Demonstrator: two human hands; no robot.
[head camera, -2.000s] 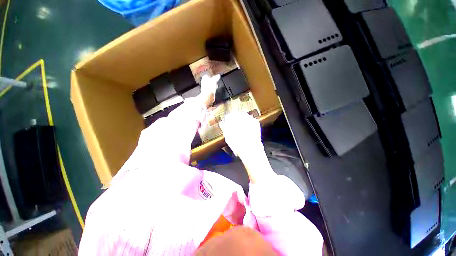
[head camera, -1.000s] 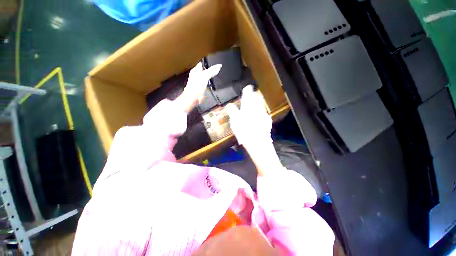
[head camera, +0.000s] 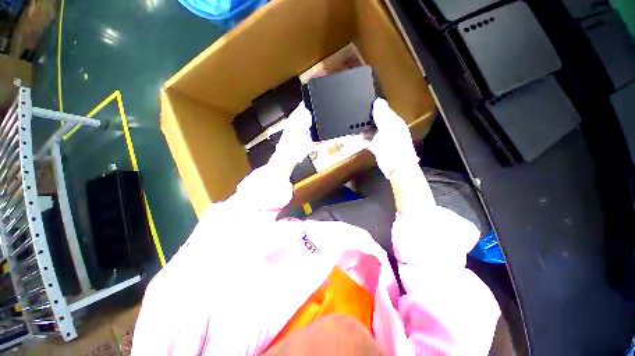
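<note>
A black square enclosure (head camera: 341, 103) with a row of small dots near its lower right edge is held between both hands over the open carton (head camera: 191, 149). My left hand (head camera: 296, 142), in a white glove, grips its left side. My right hand (head camera: 393, 142), also white-gloved, grips its right side. The fingertips under the enclosure are hidden. More dark enclosures (head camera: 270, 106) lie on printed newspaper (head camera: 351, 59) at the carton's bottom. Glare washes out both hands and sleeves.
Along the right runs a black bench (head camera: 550, 243) with overlapping enclosures (head camera: 508, 47). A white metal rack (head camera: 42, 236) and a black crate-like object (head camera: 118, 219) stand at the left on the green floor. Blue plastic (head camera: 226, 8) shows beyond the carton.
Both hands have come together on one enclosure, now raised with its dotted face showing. The view has shifted, so the carton sits farther right and more of the rack shows.
</note>
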